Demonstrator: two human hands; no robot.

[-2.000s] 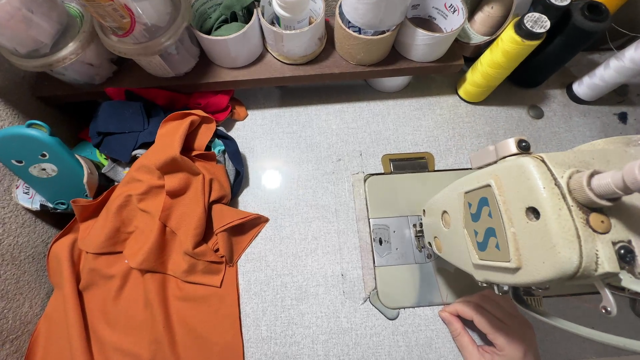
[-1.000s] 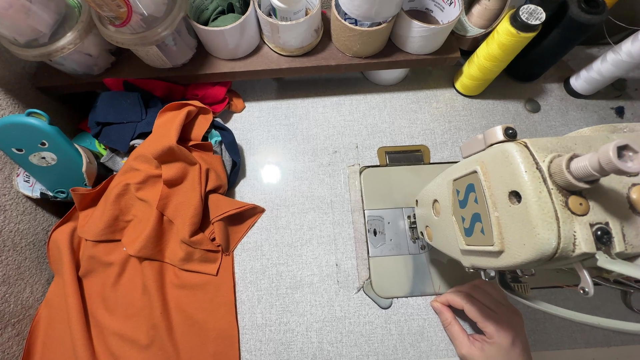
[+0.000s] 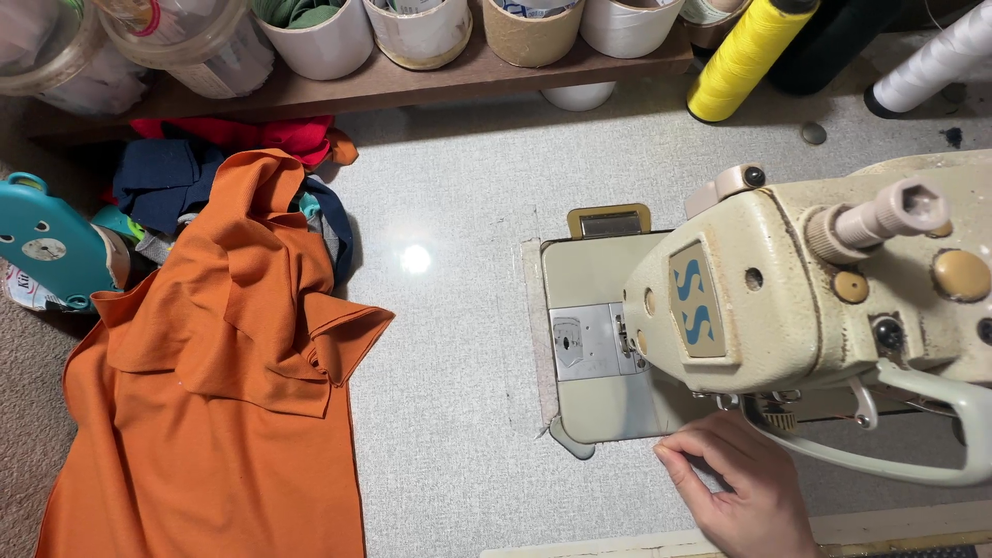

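Note:
My right hand (image 3: 736,484) is beside the near edge of the sewing machine's bed plate (image 3: 601,415), below the machine head (image 3: 721,287). Its thumb and index fingertips meet; whether something thin is pinched between them cannot be made out. The presser foot (image 3: 622,333) stands over the metal needle plate (image 3: 581,341), partly hidden by the head. No fabric lies on that plate. Orange fabric (image 3: 225,449) is spread and bunched at the left, on the pale tabletop (image 3: 442,387). My left hand is out of view.
Navy fabric (image 3: 167,182) and red fabric (image 3: 294,139) lie behind the orange fabric, near a teal holder with a face (image 3: 58,248). A wooden shelf (image 3: 434,87) bears tubs and cups along the back. Yellow (image 3: 744,62) and white (image 3: 930,66) thread cones stand at the back right.

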